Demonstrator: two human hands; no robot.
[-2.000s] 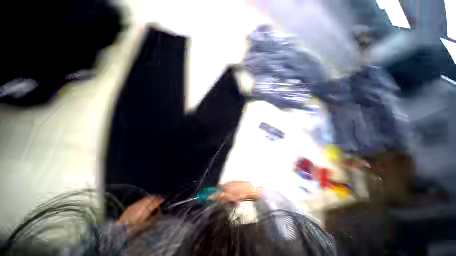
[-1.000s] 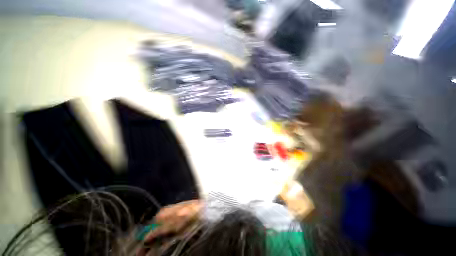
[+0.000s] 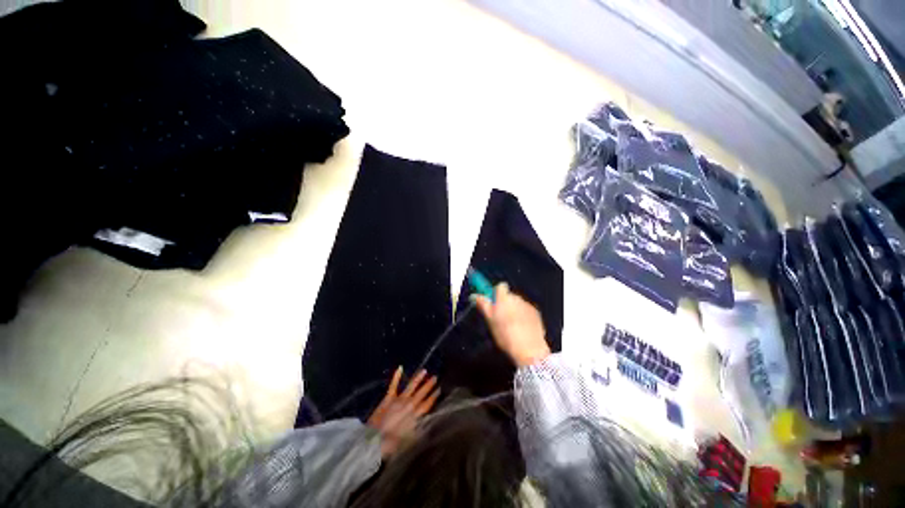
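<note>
Black trousers [image 3: 382,258] lie spread on the cream table, the two legs pointing away from me, with pale specks on the cloth. My right hand [image 3: 513,322] is closed around the teal air blow gun [image 3: 481,285] over the right leg. A thin hose [image 3: 442,340] runs from it down across the cloth. My left hand [image 3: 405,405] lies on the upper part of the trousers with its fingers spread. Hair partly hides the near end of the trousers.
Unpacked black trousers are heaped [image 3: 179,129] at the left. Bagged trousers [image 3: 640,233] lie in a shiny heap at the right, with rows of more [image 3: 843,317] beyond. Printed poly bags [image 3: 645,367], a checked item [image 3: 721,463], a red item [image 3: 763,485] and a yellow item [image 3: 789,427] are nearer.
The view has swung back left and sharpened. My right hand has moved forward over the trousers with the gun. My left hand shows clearly again, now spread on the cloth.
</note>
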